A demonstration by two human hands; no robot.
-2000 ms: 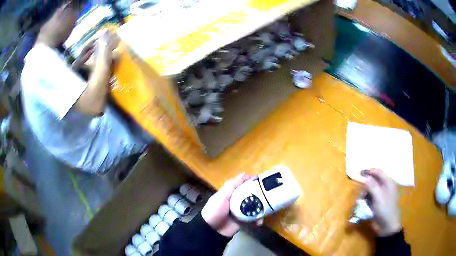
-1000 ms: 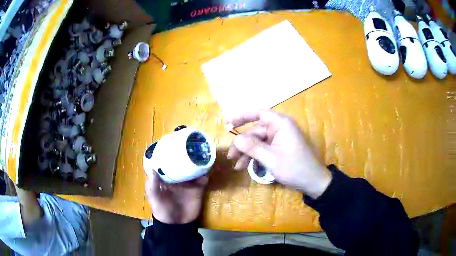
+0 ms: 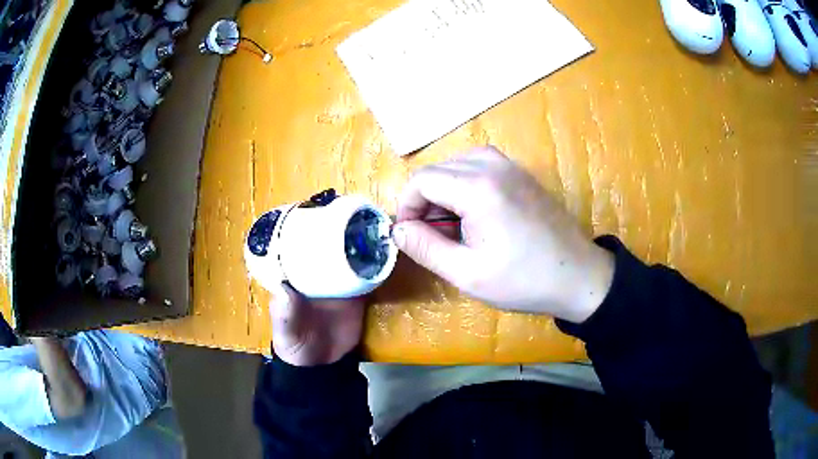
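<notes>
My left hand [image 3: 314, 327] holds a white camera body [image 3: 309, 251] from below, over the table near its front edge. The body's open dark end faces right and shows parts inside. My right hand [image 3: 502, 233] pinches a tiny white plug connector [image 3: 389, 235] between thumb and fingertips at the rim of the opening. Red and black power leads [image 3: 439, 220] run back from it under my right hand. The lamp base at their other end is hidden. Whether the plug touches anything inside the body cannot be told.
An open carton [image 3: 166, 197] heaped with lamp bases stands at left. A loose lamp base [image 3: 221, 38] with leads lies beside it. A paper sheet [image 3: 457, 67] lies at the back. Finished cameras [image 3: 749, 31] are at the far right. Another person's arm [image 3: 65, 381] shows at lower left.
My right hand has moved left and brought the plug to the body's open end. The lamp base seen under my right hand is now hidden. The view has shifted towards the table's front.
</notes>
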